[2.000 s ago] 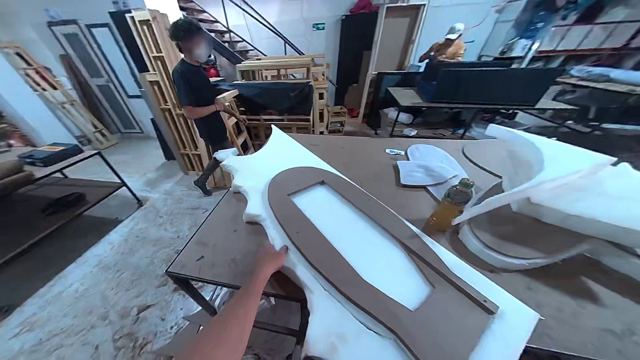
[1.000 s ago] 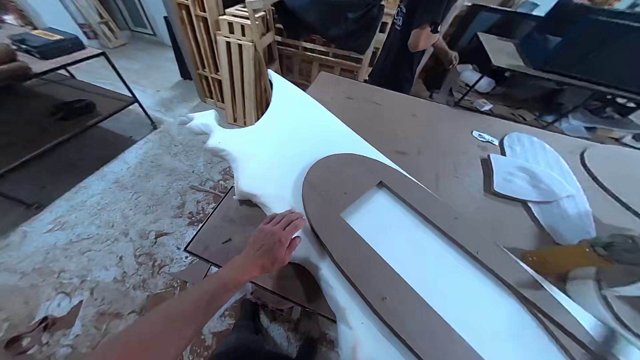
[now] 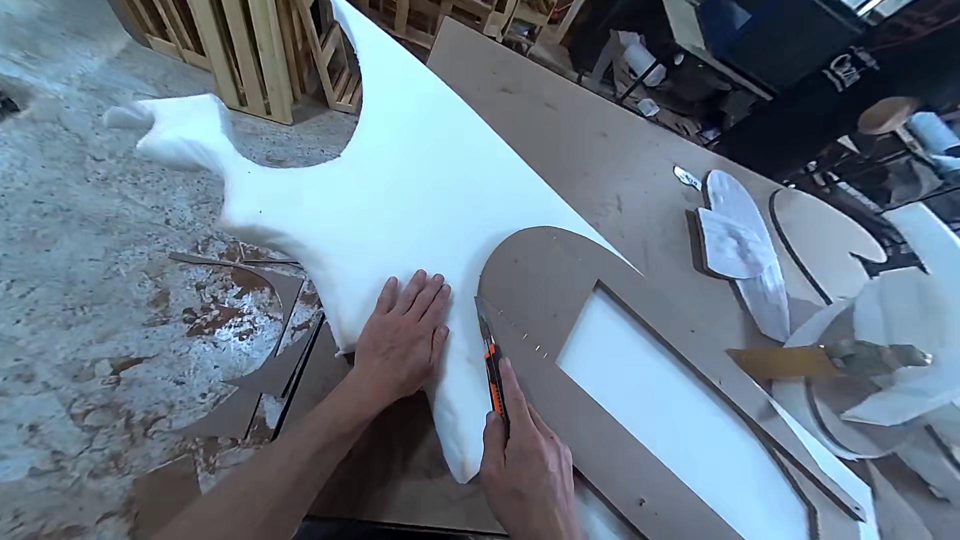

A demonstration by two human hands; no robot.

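Observation:
A white foam sheet [image 3: 420,165] with scalloped, ragged edges lies across the table, its left part hanging past the table edge. On it rests a brown fiberboard template [image 3: 540,277] with a rounded end and a long rectangular cutout. My left hand [image 3: 401,334] presses flat on the foam, fingers slightly spread, left of the template. My right hand [image 3: 525,457] grips an orange and black utility knife [image 3: 493,367], its blade extended along the template's curved left edge, over the foam. Whether the tip is in the foam I cannot tell.
The brown tabletop [image 3: 577,142] holds white padded pieces [image 3: 739,240], a bottle of amber liquid [image 3: 825,360], and curved board and foam parts at right. Wooden frames [image 3: 247,52] stand behind. Board offcuts [image 3: 277,360] lie low at left, near the dusty floor [image 3: 97,285].
The right hand with the utility knife has come into view at the template's edge. The left hand remains on the foam, its fingers now pointing more away from me. The view has turned downward.

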